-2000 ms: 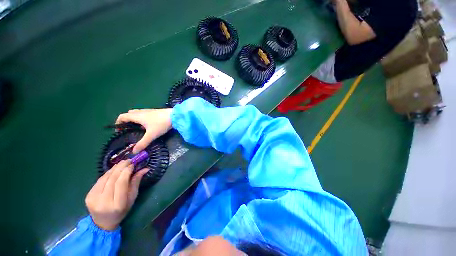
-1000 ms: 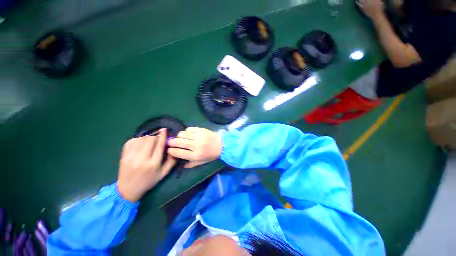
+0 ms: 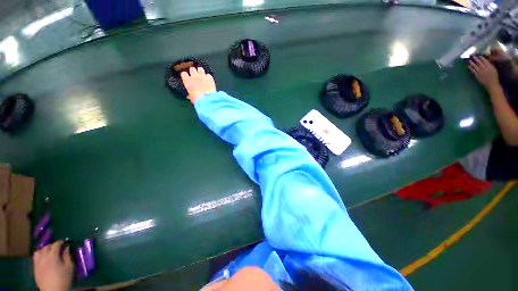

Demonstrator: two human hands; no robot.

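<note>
My right hand [image 3: 200,85] reaches far over the bench and holds the near side of a black finned housing [image 3: 172,80] with an orange-brown piece in its top. Another finned housing [image 3: 249,67], just right of it, has a shiny purple cell [image 3: 248,49] in its centre. My left hand [image 3: 52,268] is at the lower left, among loose purple cells [image 3: 86,259] lying on the bench. Its fingertips are beside dark cell ends; whether it grips one is unclear.
A white phone [image 3: 326,132] touches a housing partly behind my right sleeve. Several more housings [image 3: 345,95] stand at right, one [image 3: 17,112] at far left. Cardboard [image 3: 21,210] is at left. A person's hand [image 3: 484,72] and a metal bracket [image 3: 474,41] are at upper right.
My hands have parted: the right moved up and away onto another housing, the left down-left to the cells. The housing they worked on is no longer at the front edge. The view has shifted.
</note>
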